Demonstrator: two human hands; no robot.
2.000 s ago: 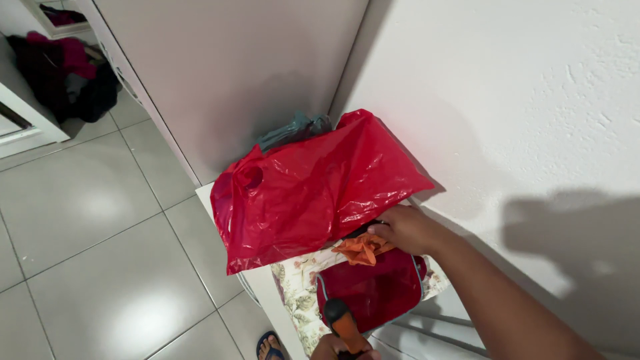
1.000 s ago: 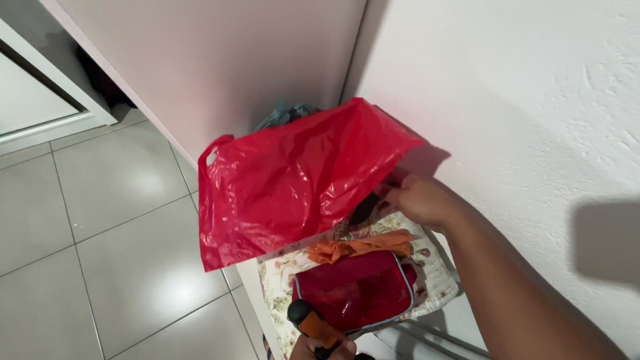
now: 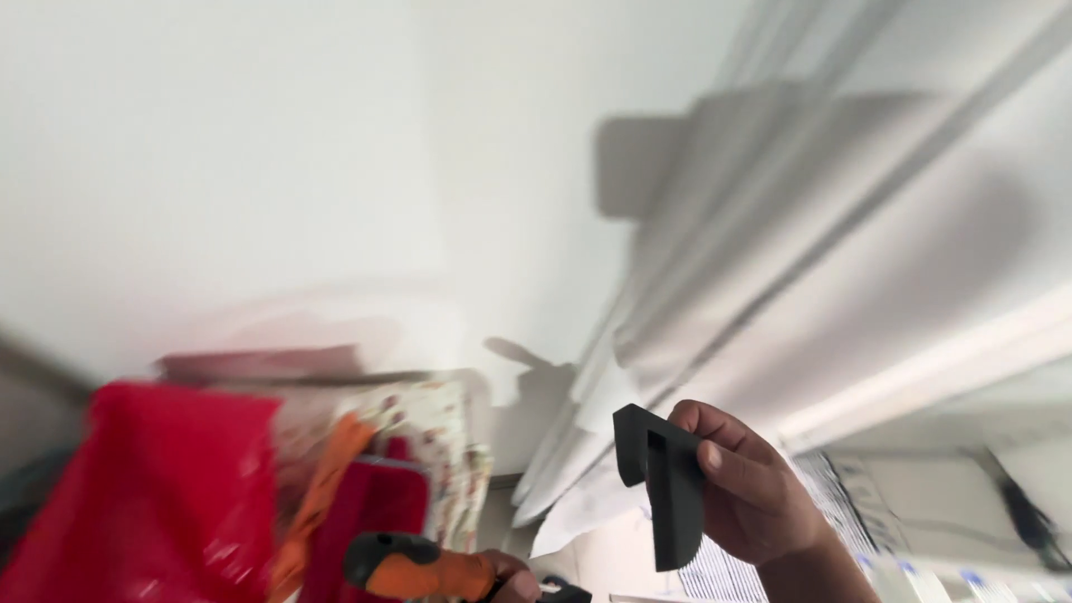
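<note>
My right hand [image 3: 754, 490], at the lower right, grips a dark grey hook-shaped bracket [image 3: 670, 481] between thumb and fingers. At the bottom edge, my left hand [image 3: 512, 578] is closed around an orange and black tool handle [image 3: 419, 569]; the rest of that tool is mostly out of view. The handle lies over a red pouch with grey piping [image 3: 394, 494]. A crumpled orange cloth or bag [image 3: 322, 494] is beside the pouch, and a glossy red plastic bag [image 3: 184, 477] fills the lower left. Much of the view is blurred.
A floral cloth [image 3: 448, 452] lies under the pouch, against the white wall [image 3: 251, 167]. White hanging fabric or panels [image 3: 754, 276] run diagonally at the right. A striped cloth [image 3: 720, 569] shows behind my right hand, and a dark object with a cord [image 3: 1026, 519] is at the far right.
My right hand has come away from the red bag and now holds the dark bracket out in the open. The view has swung far to the right. My left hand still holds the orange-black handle.
</note>
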